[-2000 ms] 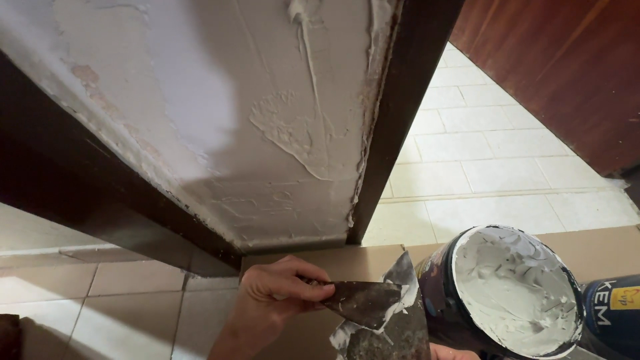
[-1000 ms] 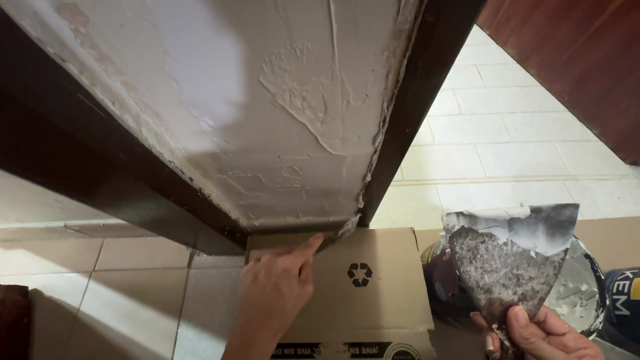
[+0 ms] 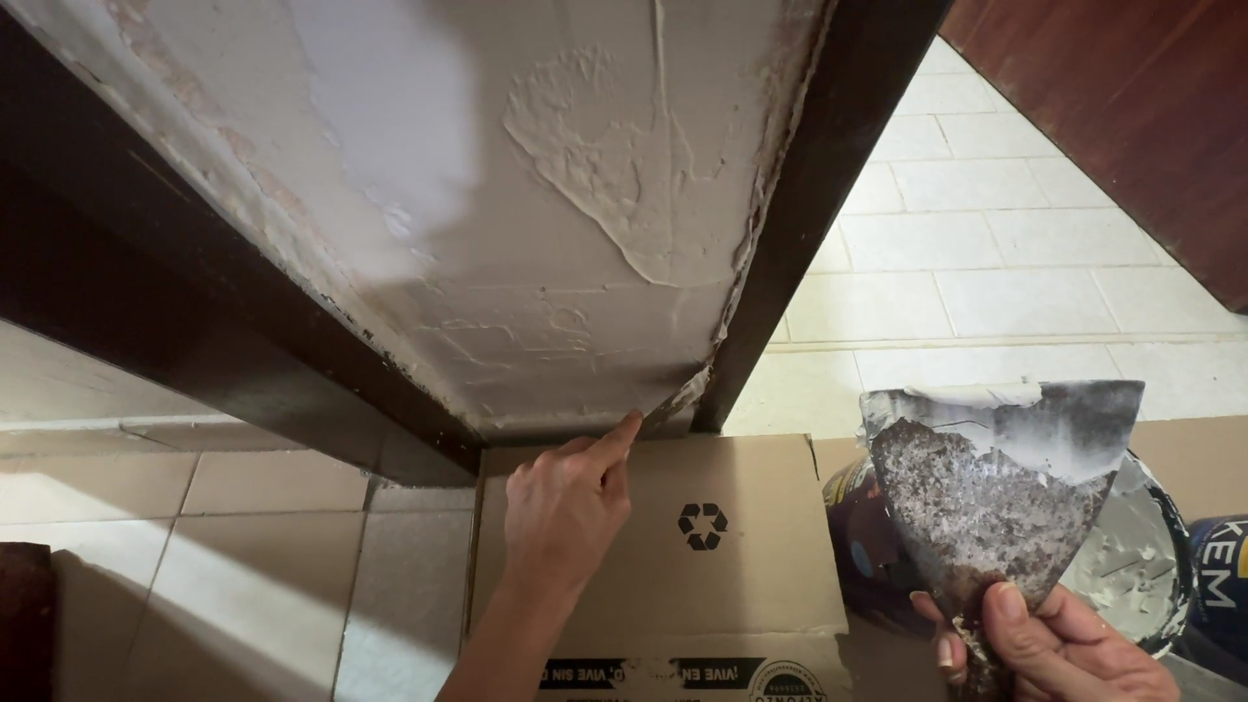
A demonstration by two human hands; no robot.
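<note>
My left hand point(image 3: 570, 487) holds a small putty knife point(image 3: 682, 395), its index finger along the blade. The blade's tip, coated with putty, lies at the bottom corner of the plastered wall point(image 3: 585, 214), beside the dark door frame post point(image 3: 819, 205). In my right hand point(image 3: 1053, 634) a wide, rusty putty knife point(image 3: 994, 487) stands blade up, with white putty along its edge. Behind it, partly hidden, is an open tub of putty point(image 3: 1136, 565). The putty on the wall shows ridges and a raised patch.
Flattened cardboard point(image 3: 653, 575) covers the floor under my left hand. Another dark frame post point(image 3: 224, 292) runs along the left side. A dark blue can point(image 3: 1219, 575) stands at the right edge. Pale floor tiles point(image 3: 1014, 234) and a reddish-brown wooden door point(image 3: 1121, 117) lie beyond the frame.
My left hand has moved away from the wide putty knife near the tub to the wall's bottom corner. The wide knife is now held up in my right hand, in front of the tub.
</note>
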